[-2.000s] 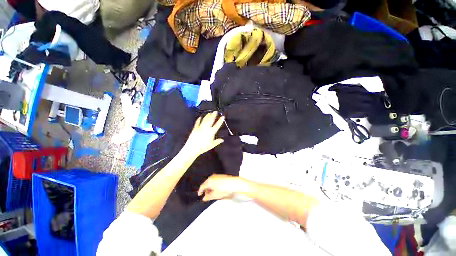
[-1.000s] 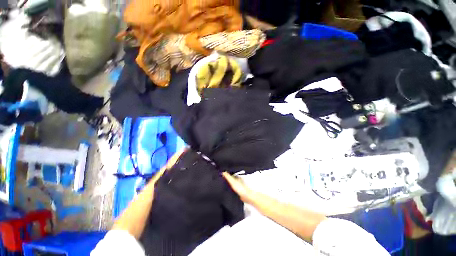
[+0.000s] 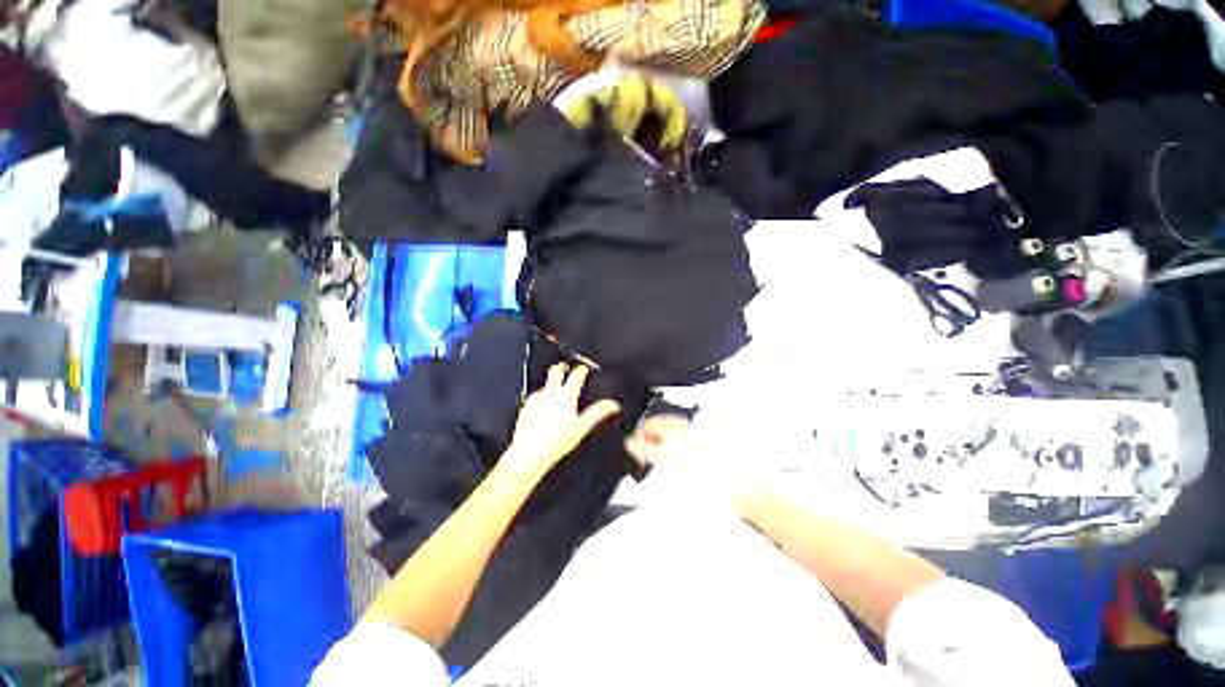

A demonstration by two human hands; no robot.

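Black garment panels (image 3: pixel 638 282) lie in front of me at the table's left end, some hanging over my lap. My left hand (image 3: pixel 558 419) rests on the black cloth near a pale line at a panel edge, with its fingers spread. My right hand (image 3: pixel 661 440) is at the right edge of the lap cloth, fingers curled, blurred and bright; whether it grips the cloth is unclear. A sewing machine (image 3: pixel 1028 450) with a white head lies to the right on the white table (image 3: pixel 793 289).
Dark-handled scissors (image 3: pixel 947 306) and thread cones (image 3: pixel 1072 289) are at the right. Bananas (image 3: pixel 631 108) are partly covered by black cloth behind. Blue bins (image 3: pixel 289 570) and a red stool (image 3: pixel 128 503) are lower left. Plaid fabric (image 3: pixel 591 40) lies at the back.
The upper panel has shifted back and now partly covers the bananas. My left hand has moved onto the cloth's top, and my right hand has moved near the lap cloth's right edge.
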